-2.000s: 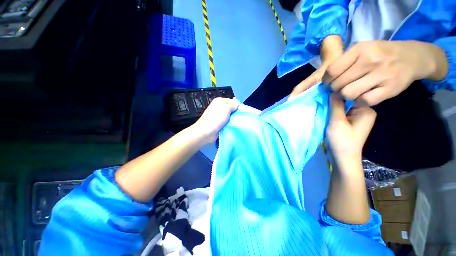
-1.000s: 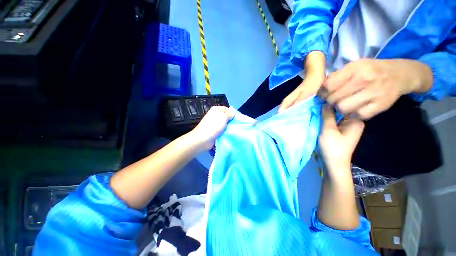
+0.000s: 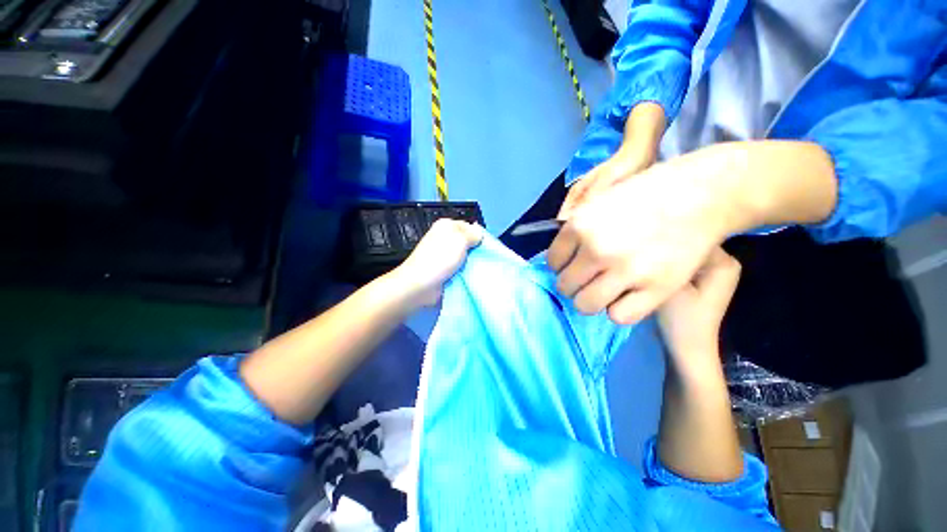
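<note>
The bright blue pinstriped smock (image 3: 498, 384) with a white edge is stretched over my lap. My left hand (image 3: 444, 260) grips its upper edge near the centre. My right hand (image 3: 701, 307) is raised at the other side of the cloth; its fingers are partly hidden behind another person's hand (image 3: 649, 234), so its hold cannot be made out. That person's second hand (image 3: 613, 177) is just behind. A small, thin metallic tool (image 3: 537, 225) sticks out from that person's fingers above the cloth edge.
A blue stool (image 3: 376, 94) stands beyond on the blue floor (image 3: 498, 94). A black tray with phone units (image 3: 400, 231) lies beyond my left hand. Dark trays fill the left side. Brown cartons (image 3: 808, 457) and clear wrap (image 3: 768, 390) are lower right.
The other person's hand has moved left and down across the smock, covering more of it and my right fingers. The thin metallic tool now shows. My left hand keeps its hold.
</note>
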